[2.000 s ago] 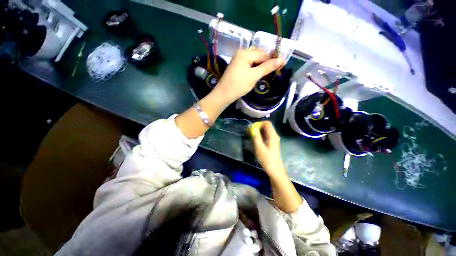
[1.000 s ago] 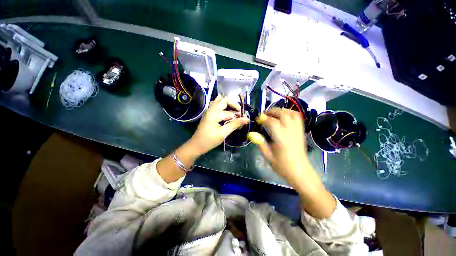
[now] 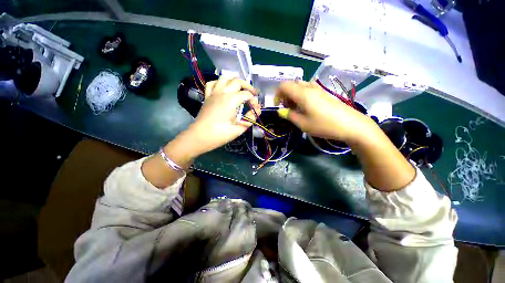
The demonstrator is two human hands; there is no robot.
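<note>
A white cup-shaped camera housing with a black interior stands open end up in front of me, its white bracket pointing away. Red, yellow and black wires spill over its opening. My left hand is at the housing's left rim, thumb and fingers pinched on the wire harness. My right hand is above the right side of the opening, fingers curled, with a yellow finger cot on a fingertip. Whether it holds anything is hidden.
More housings stand left and right. Two black round parts, a clump of clear loops and a thin stick lie left. Loose clear loops lie right. Blue-handled cutters lie on the white sheet.
Since one second ago, my right hand has moved to the bracket side of the opening. The wires now hang toward me across the housing. The view has shifted slightly.
</note>
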